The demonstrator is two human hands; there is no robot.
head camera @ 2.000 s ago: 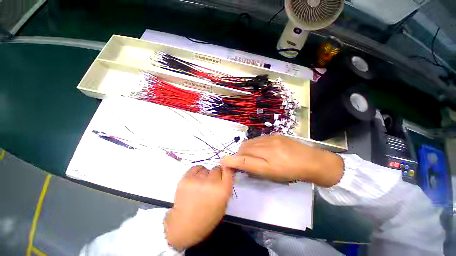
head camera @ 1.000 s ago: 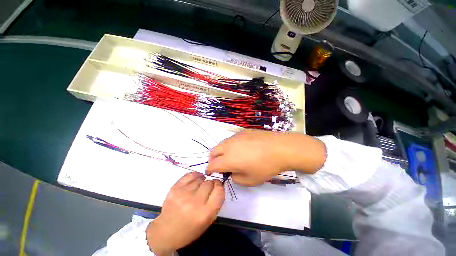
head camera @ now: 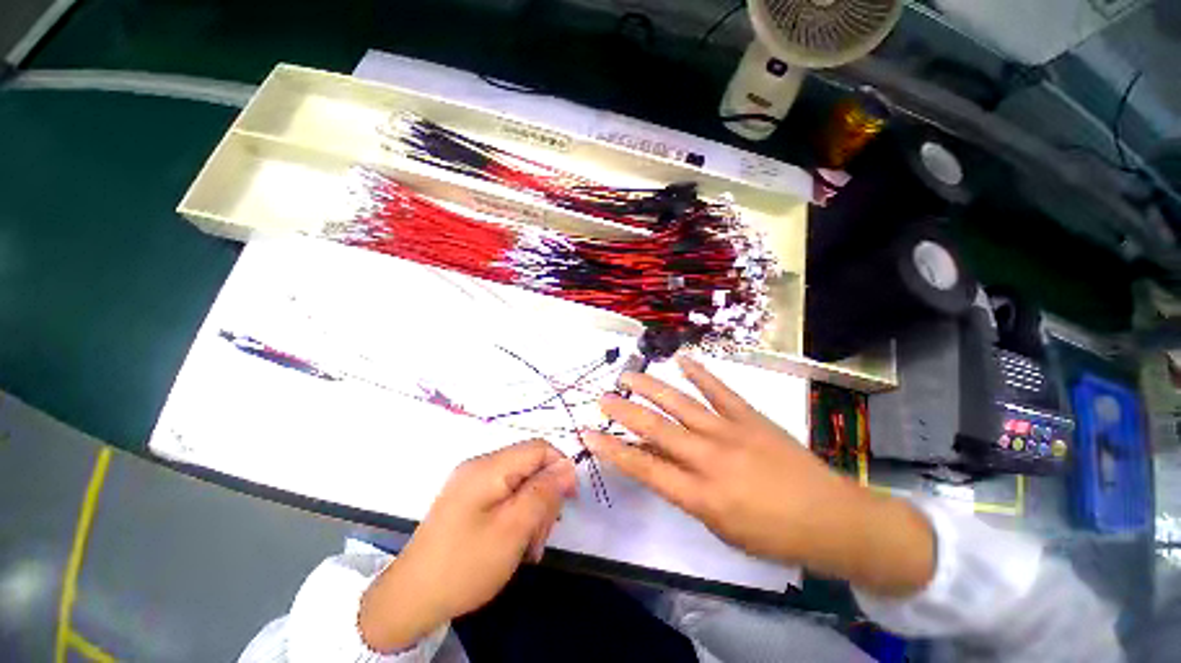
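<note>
A thin wire harness (head camera: 488,418) with dark and red leads lies across the white sheet (head camera: 350,453). My left hand (head camera: 499,518) pinches the harness between thumb and fingertips at the middle of the sheet, where short dark lead ends stick out. My right hand (head camera: 725,466) is open, palm down, fingers spread, just right of that spot; nothing shows in its grasp. A small black round part (head camera: 613,355) sits on a lead above the right fingertips. Black parts (head camera: 661,342) lie by the tray edge.
The cream tray (head camera: 214,211) behind the sheet holds bundles of red and black leads (head camera: 447,233). Black tape rolls (head camera: 934,264) stand right of it. The dark grey dispenser (head camera: 1023,408), a blue bin (head camera: 1105,453) and a desk fan (head camera: 764,91) are further off.
My right hand has opened and moved right, away from my left hand. The two hands were together on the harness before. My left hand still pinches it.
</note>
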